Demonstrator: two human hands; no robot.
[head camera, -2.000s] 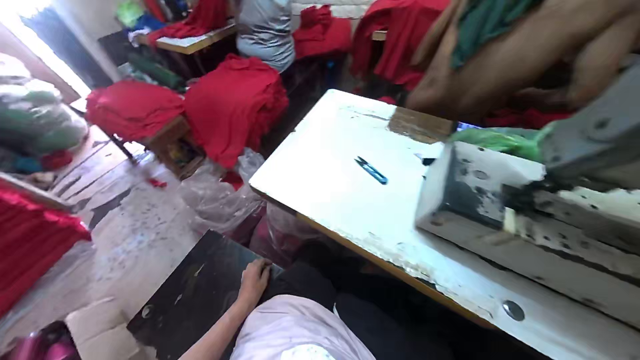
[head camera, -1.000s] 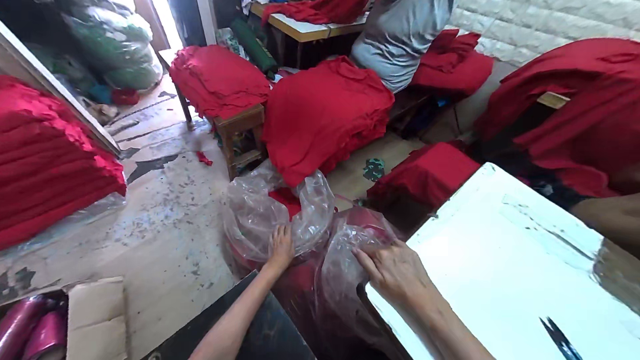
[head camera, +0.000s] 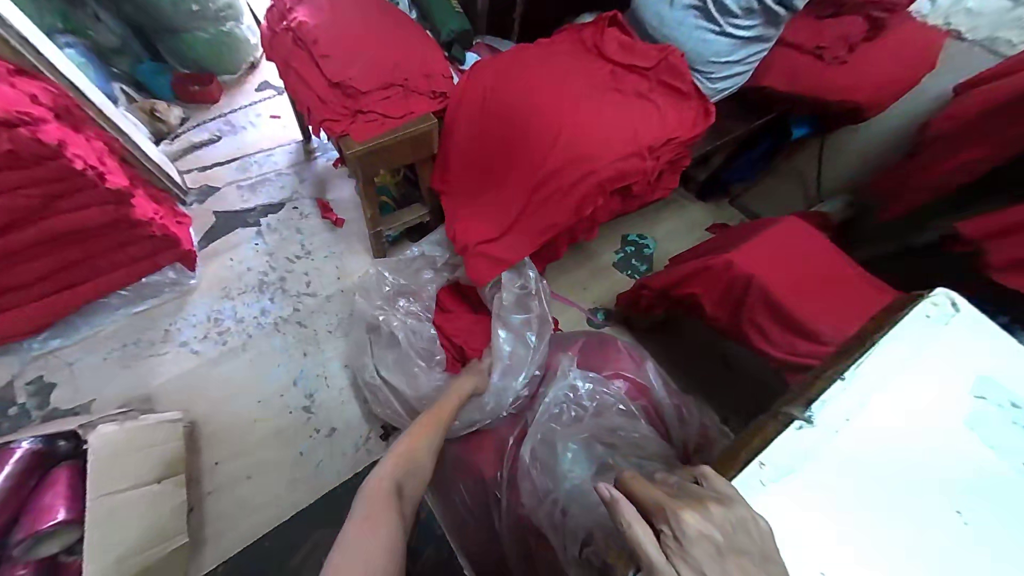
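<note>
My left hand (head camera: 478, 374) reaches to the opening of a clear plastic bag (head camera: 392, 320) that has red fabric (head camera: 462, 324) inside. Its fingers are partly hidden, so whether they grip the bag or the cloth is unclear. My right hand (head camera: 692, 516) is over a second clear plastic bag (head camera: 592, 432), low at the right, through which red cloth shows; its fingers are bent at the plastic, and a firm hold cannot be made out. Just behind the first bag, a stack of red fabric (head camera: 560, 136) droops down to its rim.
The white tabletop (head camera: 904, 448) has its wooden edge beside my right hand. Red cloth also lies on a wooden stool (head camera: 392, 144) and a low support (head camera: 784, 280). A cardboard box (head camera: 136, 496) of shiny magenta rolls is at the lower left. A person in grey (head camera: 712, 36) is behind.
The view has swung left and down from the tabletop. My left hand has left the dark surface, where it was two seconds ago, for the open bag. My right hand has come into view at the other bag.
</note>
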